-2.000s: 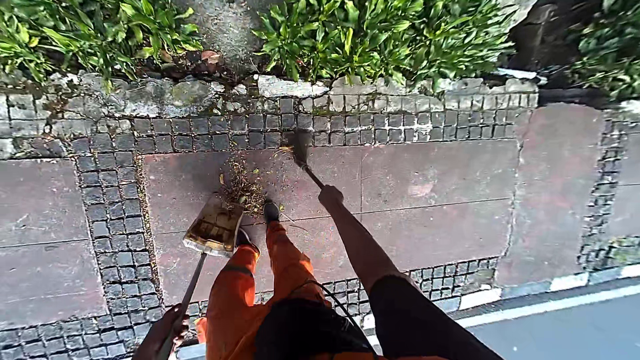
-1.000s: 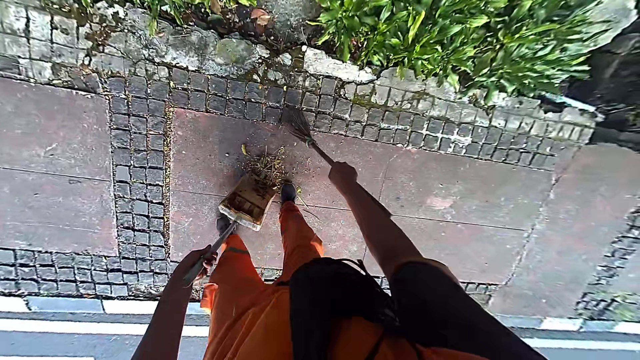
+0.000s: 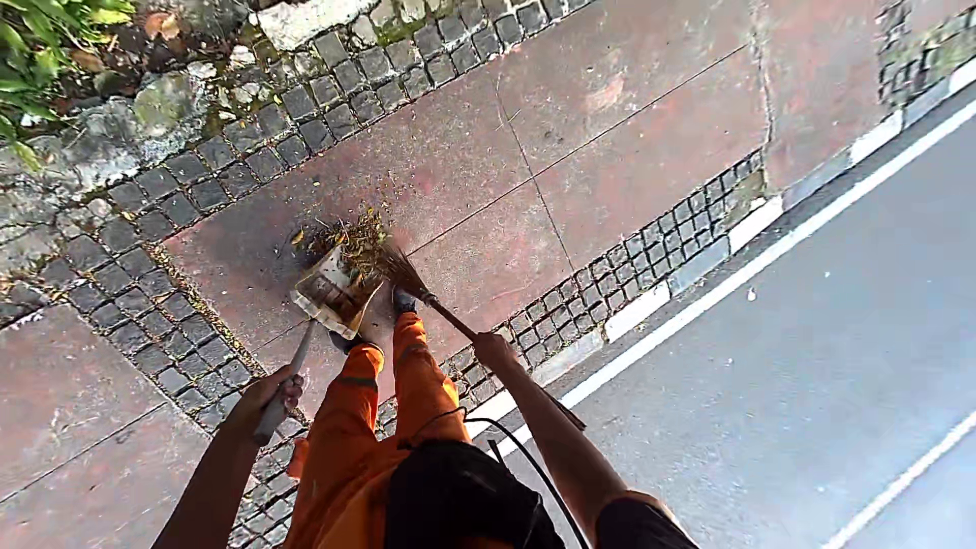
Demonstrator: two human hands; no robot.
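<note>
My left hand (image 3: 268,398) is closed around the handle of a long-handled dustpan (image 3: 335,293), whose worn, pale pan lies on the reddish pavement by my feet. My right hand (image 3: 496,352) grips the wooden stick of a broom (image 3: 408,276) with dark, thin bristles. The bristles are at the right edge of a pile of dry leaves and twigs (image 3: 362,236), which lies at the mouth of the pan. Some debris is inside the pan, though how much cannot be told.
Bands of dark cobblestones (image 3: 263,160) border the pavement slabs. Beyond them run a rough stone edging (image 3: 145,122) and green plants (image 3: 34,61). On the right, a painted kerb (image 3: 640,311) separates the pavement from the grey road (image 3: 762,381). My orange-trousered legs stand close behind the pan.
The broom has come from the far side of the leaf pile, near the cobblestones, to its right side near my foot. The view has turned, showing more road.
</note>
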